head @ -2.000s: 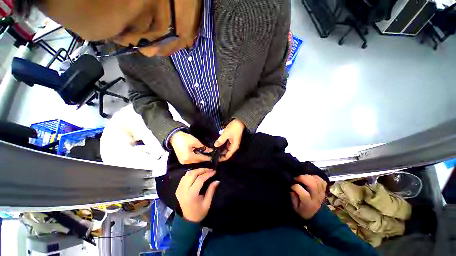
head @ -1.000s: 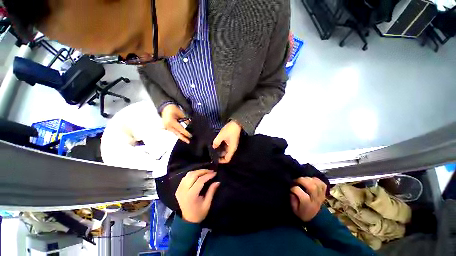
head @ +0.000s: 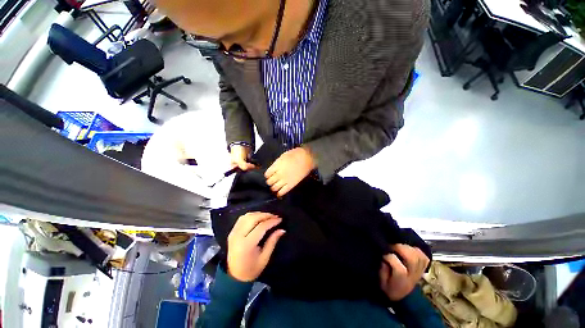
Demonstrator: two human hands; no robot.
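Observation:
A black garment [head: 327, 237] lies bunched over my lap and the ledge, with a thin seam line near its left edge. My left hand [head: 252, 245] rests on its left part, with thumb and fingers pinching the cloth. My right hand [head: 403, 270] holds its right edge, with fingers curled into the cloth. The person opposite has one hand [head: 290, 172] on the garment above my left hand. Their other hand [head: 241, 157] is beside a thin dark tool [head: 223, 175] at the cloth's far left edge; its type is hard to tell.
A person in a grey-brown blazer [head: 365, 77] leans over the cloth. Grey side panels [head: 83, 170] flank the ledge. A white bin [head: 170, 150] and blue crates [head: 115, 138] stand at left, a sewing machine [head: 58, 295] lower left, khaki garments [head: 471, 295] lower right, an office chair [head: 131, 67] behind.
The view has shifted. The person's hands have parted and moved over the cloth, one now farther left with the dark tool showing. My hands keep about the same hold.

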